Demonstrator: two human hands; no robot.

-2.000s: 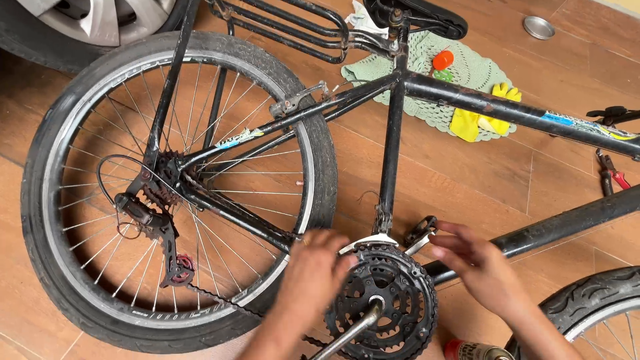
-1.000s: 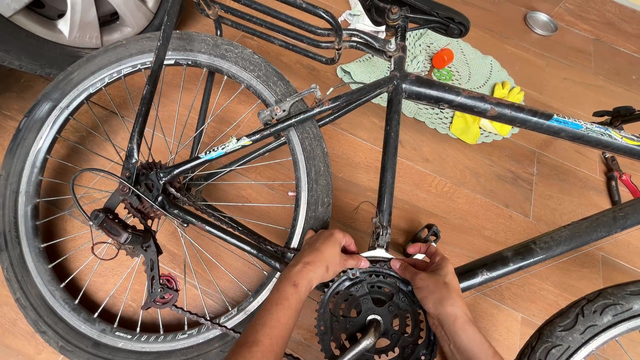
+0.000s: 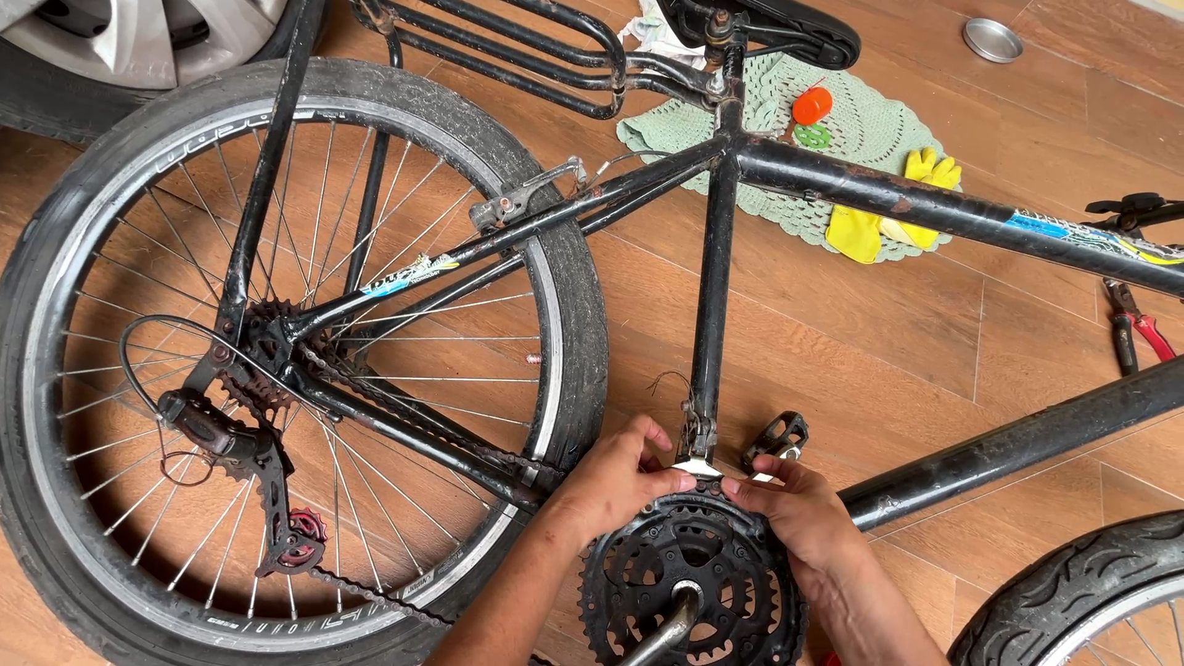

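Observation:
A black bicycle lies over the tiled floor. My left hand and my right hand meet at the top of the chainrings, thumbs at a short piece of bicycle chain just below the front derailleur. Fingertips hide part of the chain, and which hand grips it cannot be told. The silver crank arm points down and left. Beyond my right fingers is a black pedal. At the left, the rear derailleur has chain running from its red pulley toward the chainrings.
The rear wheel fills the left side, near a car wheel. A green crocheted mat holds yellow gloves and an orange cap. Red-handled pliers lie at right, a round metal lid at upper right, the front tyre at lower right.
Two seconds ago my hands were apart around the chainring top; they have come together there and remain close. The can seen at the bottom earlier is now mostly out of view.

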